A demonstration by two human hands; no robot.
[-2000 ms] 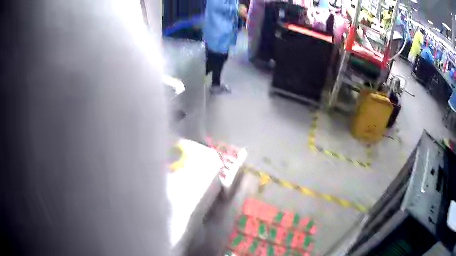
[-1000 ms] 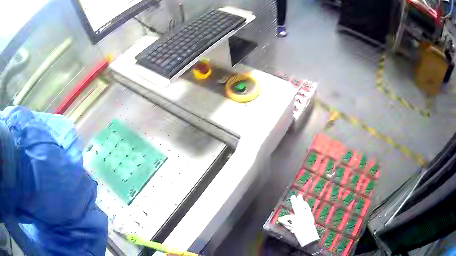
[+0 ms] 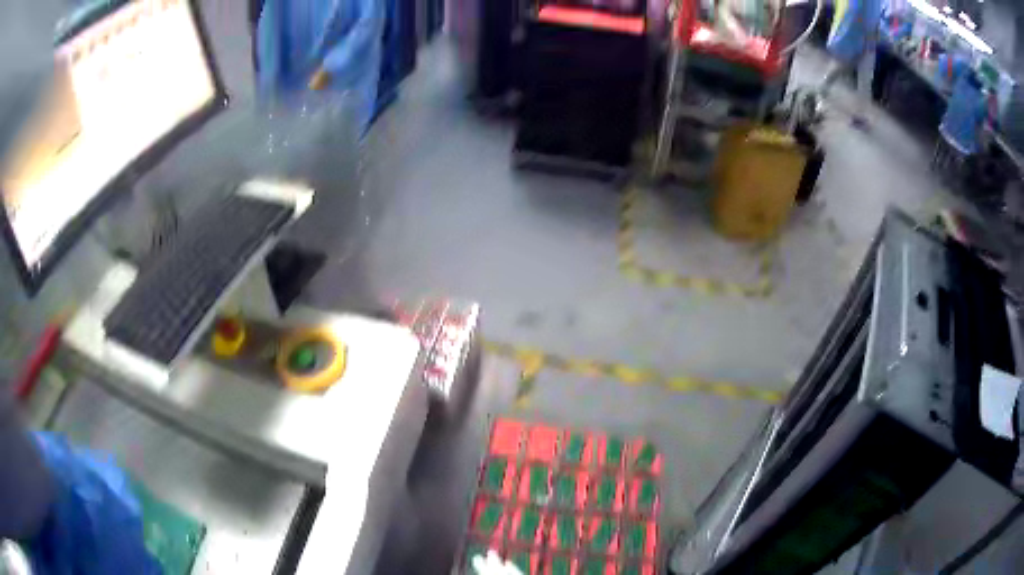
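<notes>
A tray with red pockets [image 3: 508, 437] holds small green boards in many pockets, low in the centre, cut off by the bottom edge. My right hand [image 3: 495, 564], in a white glove, shows only as fingertips over the tray's lower left part, so its grip cannot be told. My left hand is not seen. A blue sleeve [image 3: 92, 511] covers part of the machine table [image 3: 249, 519] at the lower left. A green fixture plate [image 3: 174, 530] shows beside the sleeve, partly hidden.
A keyboard [image 3: 202, 270], a yellow-ringed green button [image 3: 310, 358] and a red knob [image 3: 229, 334] are at left, below a monitor [image 3: 107, 107]. Another tray stack [image 3: 445, 343] stands behind. A dark machine [image 3: 898, 371] is at right. A person in blue [image 3: 326, 51] stands beyond.
Compared with one second ago, the view has swung up and right, so table and tray sit lower and further left. The green plate is mostly hidden and my right hand is nearly cut off.
</notes>
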